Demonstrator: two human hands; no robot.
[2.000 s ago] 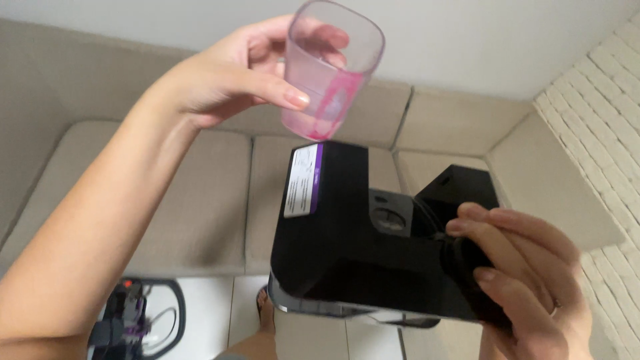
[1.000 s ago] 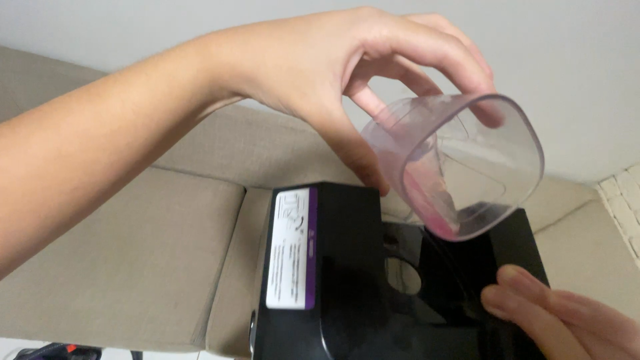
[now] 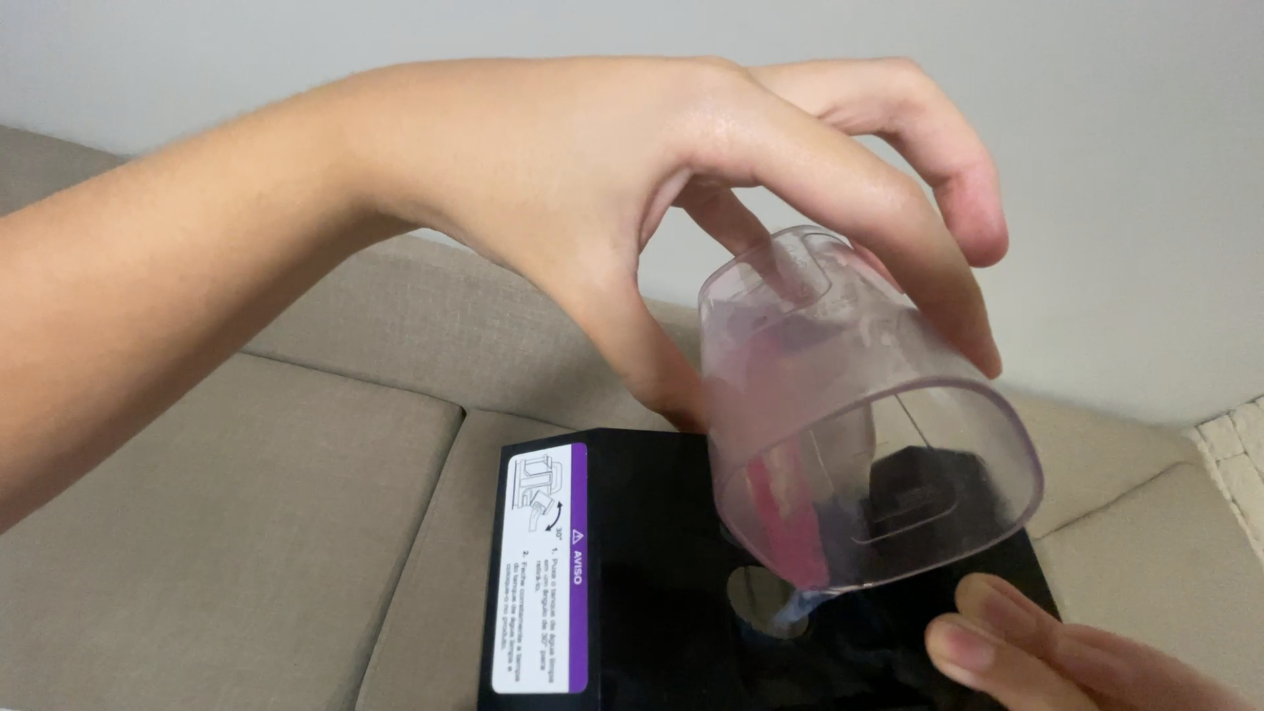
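Note:
My left hand point(image 3: 711, 178) grips a clear pinkish plastic cup point(image 3: 790, 395) from above, thumb on one side and fingers on the other. The cup is tipped, its open rim facing down and toward me. Beneath it is a black glossy plastic tank point(image 3: 652, 573) with a round opening point(image 3: 770, 602) and a white and purple label bearing writing and a drawing point(image 3: 543, 573). Something faint and bluish lies between the cup's rim and the opening. My right hand point(image 3: 1047, 642) is at the tank's right side, only partly in view; whether it grips the tank is hidden.
Behind the tank stands a beige fabric sofa point(image 3: 217, 513), its seat cushions to the left and its backrest further back. A grey wall point(image 3: 1136, 197) rises behind, with white brickwork point(image 3: 1234, 444) at the right edge.
My left hand has brought the cup over the black tank and tipped it from nearly upright to rim-down. The view has moved closer to the tank.

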